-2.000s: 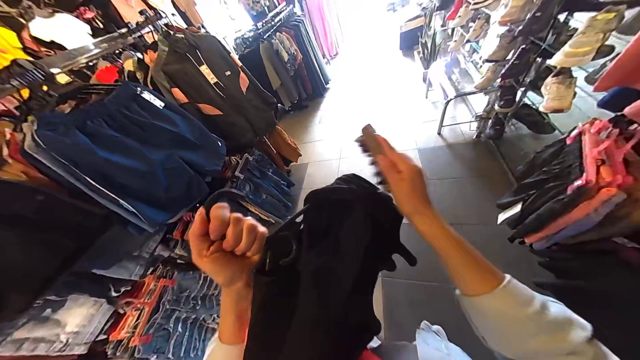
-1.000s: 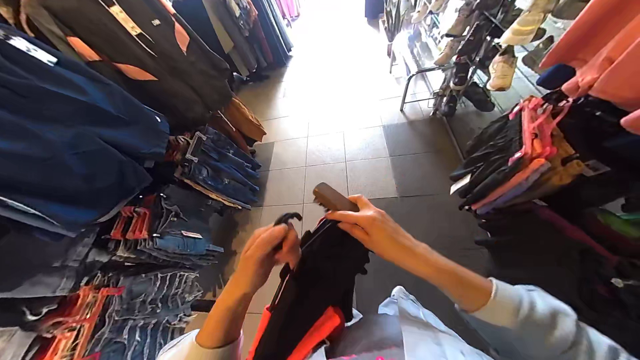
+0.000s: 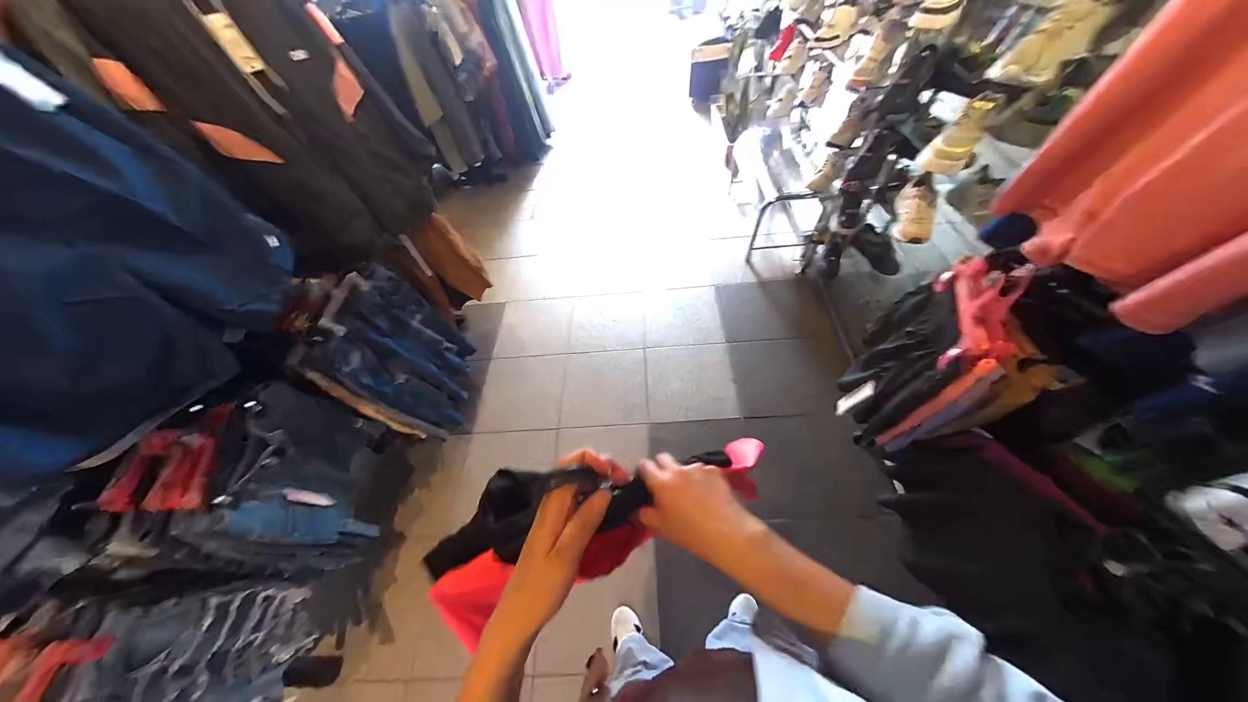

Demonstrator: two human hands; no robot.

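Black cloth garments (image 3: 507, 512) with a red garment (image 3: 475, 590) beneath them hang from my two hands at the lower middle. My left hand (image 3: 565, 517) grips the bunched black cloth near its middle, fingers bent over it. Just to its right, my right hand (image 3: 687, 497) is closed on the same dark bundle. A pink end (image 3: 745, 458) sticks out beyond my right fingers; whether it is a hanger or cloth I cannot tell. Blur hides what lies between the fingertips.
Racks of dark jackets (image 3: 322, 127) and folded jeans (image 3: 385, 351) line the left. On the right are a shoe rack (image 3: 858, 166), hanging coral garments (image 3: 1141, 175) and clothes on pink hangers (image 3: 985, 312). A tiled floor (image 3: 604, 380) runs between them; my white shoes (image 3: 626, 622) show below.
The brown object that was in my right hand no longer shows. My hands have come close together on the bundle, and more of the red garment shows.
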